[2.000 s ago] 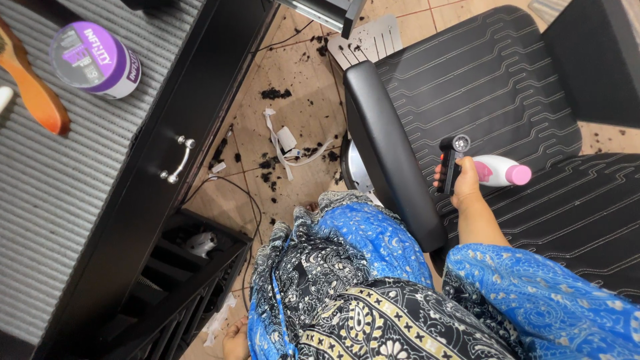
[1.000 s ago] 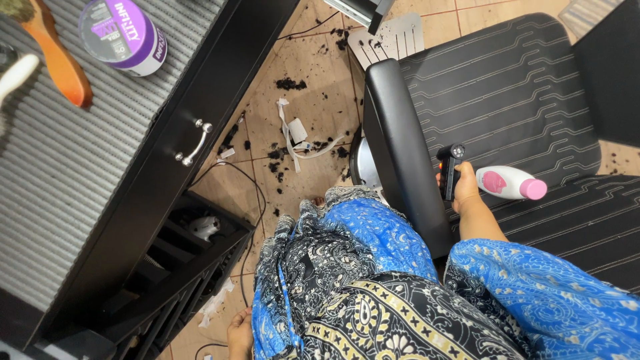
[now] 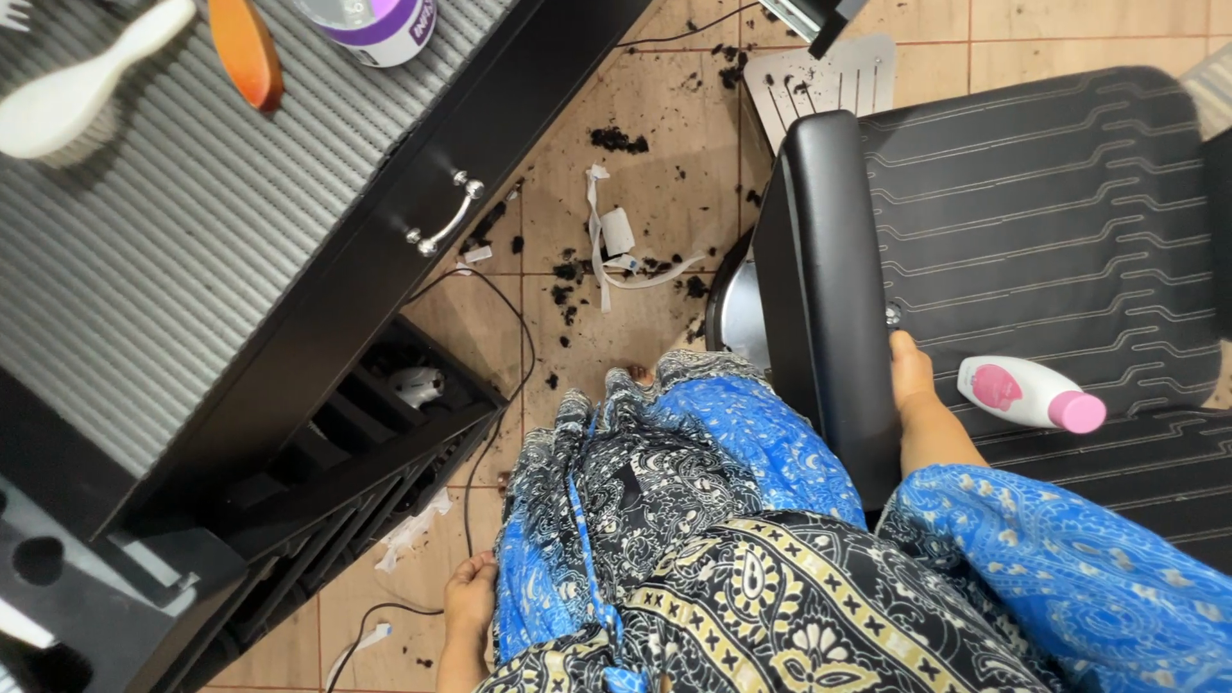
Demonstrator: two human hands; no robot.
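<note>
My right hand [image 3: 912, 371] is low beside the inner side of the chair's black padded armrest [image 3: 847, 308]. Just past its fingertips shows the round end of a black handheld device [image 3: 893, 313]; the armrest hides most of the device and fingers. A white bottle with a pink cap [image 3: 1020, 393] lies on the black chair seat [image 3: 1039, 231], right of that hand. My left hand [image 3: 471, 589] hangs at the side of the patterned blue and black garment [image 3: 674, 539], fingers curled against the cloth. A thin black cable [image 3: 486, 443] runs down to it; whether it is held cannot be told.
Dark hair clumps [image 3: 618, 141] and white paper strips [image 3: 616, 236] lie on the tiled floor. At left are a black cabinet with a metal handle [image 3: 448, 217], a white brush [image 3: 91, 82], an orange handle [image 3: 245, 53], a purple-and-white tub [image 3: 385, 29] and a black slotted rack [image 3: 385, 452].
My right hand and the black device have moved in close against the armrest, which now hides most of the device. The bottle remains on the seat.
</note>
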